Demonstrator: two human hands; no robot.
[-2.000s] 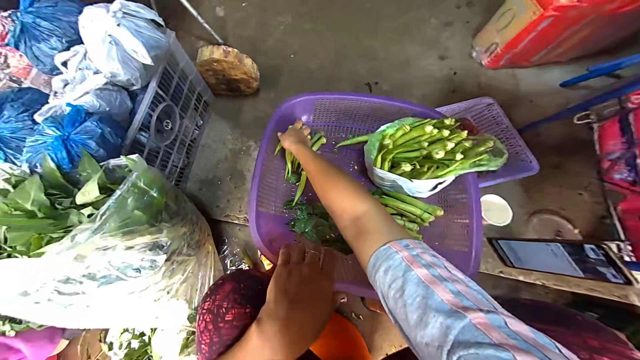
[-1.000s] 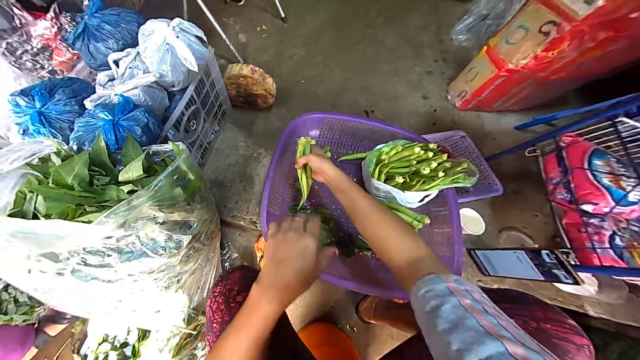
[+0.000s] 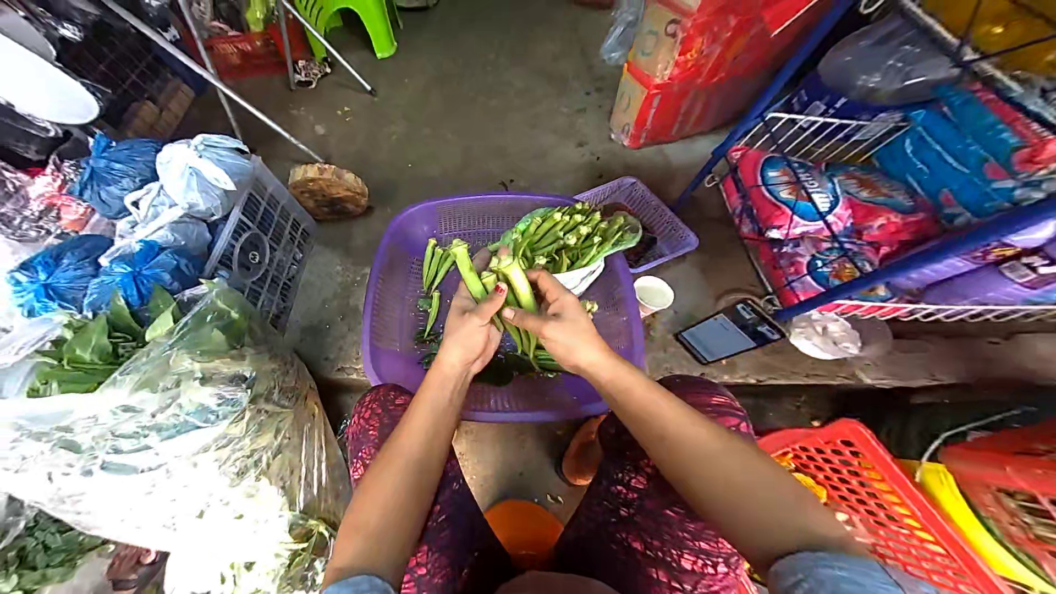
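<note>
Okra pods (image 3: 513, 285) are bunched between my two hands, stem ends up, over a purple plastic basket (image 3: 384, 330). My left hand (image 3: 472, 326) grips the bunch from the left, and my right hand (image 3: 563, 322) closes round its right side. A few loose okra pods (image 3: 436, 272) lie in the basket left of my hands. Behind my hands, at the basket's back right, a plastic bag (image 3: 582, 276) is packed with many okra pods (image 3: 569, 231). Dark green leafy bits lie below my hands, partly hidden by them.
A smaller purple basket (image 3: 681, 239) adjoins at the back right. A white cup (image 3: 653, 294) and a phone (image 3: 730, 332) lie to the right. Bagged leafy greens (image 3: 91, 346) and a grey crate (image 3: 264, 247) stand left. At right are a wire rack (image 3: 874, 309) and a red basket (image 3: 891, 503).
My right hand has come from the basket's left part to its middle with okra. My left hand has moved from the near side up to the okra bunch. The view has shifted.
</note>
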